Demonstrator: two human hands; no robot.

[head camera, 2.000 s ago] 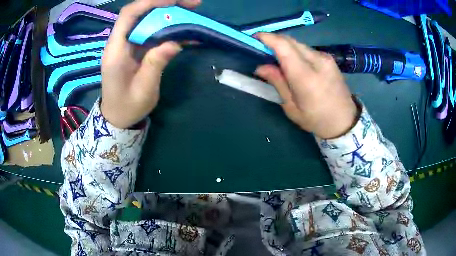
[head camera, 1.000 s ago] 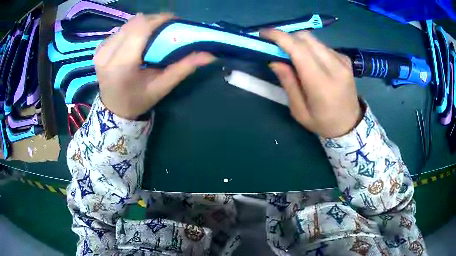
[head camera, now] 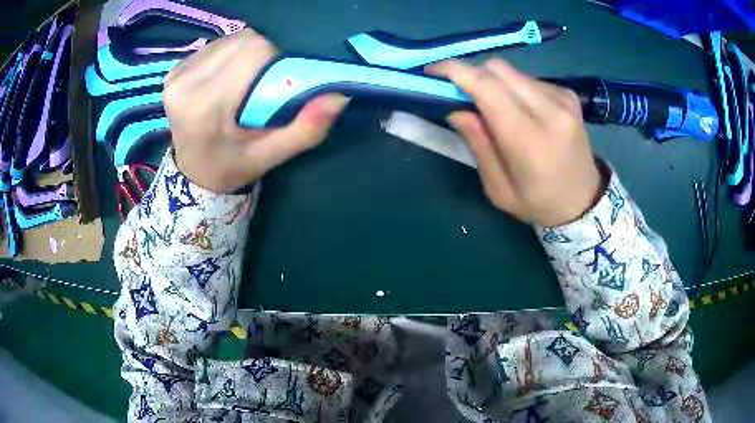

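Observation:
A curved handheld device body (head camera: 356, 78), light blue with black edges and a small red dot, is held roughly level above the bench mat. My left hand (head camera: 223, 116) grips its wide curved end, with the thumb along the lower edge. My right hand (head camera: 530, 136) holds its narrow end between thumb and fingers, and that end is hidden by the hand. Another light blue and black handle piece with a pointed black end (head camera: 447, 45) lies behind it on the mat.
A white flat strip (head camera: 430, 138) lies below the device. An electric screwdriver (head camera: 637, 107), tweezers (head camera: 704, 219) and device pieces (head camera: 737, 116) are at right, below a blue bin (head camera: 679, 15). Red-handled scissors (head camera: 132, 186), housing pieces (head camera: 132, 78) and a cardboard box (head camera: 79, 240) are at left.
The held device has moved lower and slightly right and now lies closer to level. The left thumb has shifted along its lower edge. More of the handle piece behind shows.

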